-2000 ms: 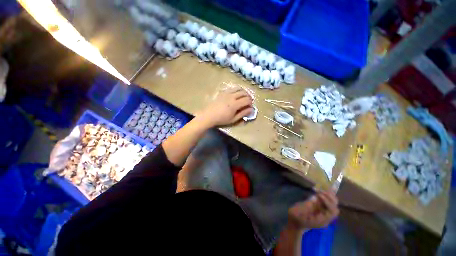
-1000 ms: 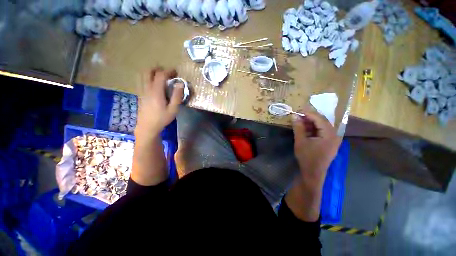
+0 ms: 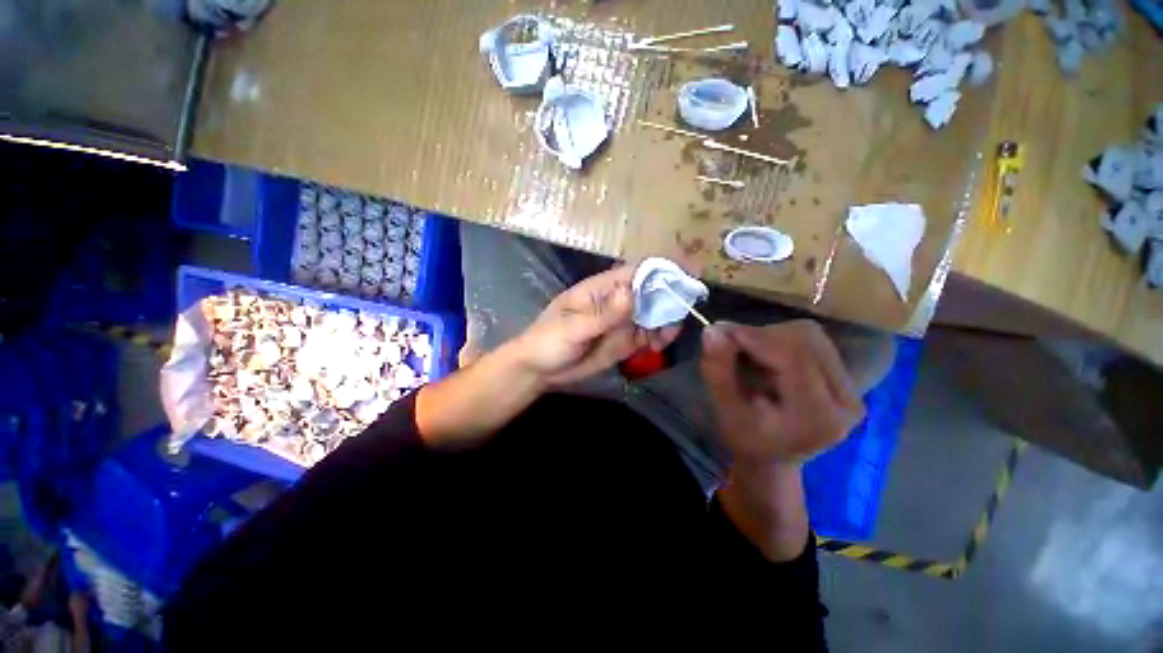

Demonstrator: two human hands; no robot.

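Observation:
My left hand (image 3: 589,329) holds a white-grey hollow shell (image 3: 666,296) over my lap, its opening facing up. My right hand (image 3: 781,389) holds a thin pale applicator stick (image 3: 693,310), its tip inside the shell. A small white oval dish (image 3: 759,244) lies near the bench edge with no stick in it. A second white dish (image 3: 713,103) stands further back. Two more hollow shells, one (image 3: 517,55) behind the other (image 3: 571,124), lie on the brown cardboard.
Thin sticks (image 3: 714,142) lie around the dishes. A white triangular piece (image 3: 889,241) and a yellow item (image 3: 1005,185) lie to the right. Grey-white parts (image 3: 880,38) are heaped at the back right. A blue crate of jumbled parts (image 3: 319,370) stands at the left.
My left hand has moved right from the bench with a shell, to over my lap. My right hand has lifted the stick from the oval dish and brought it into the shell.

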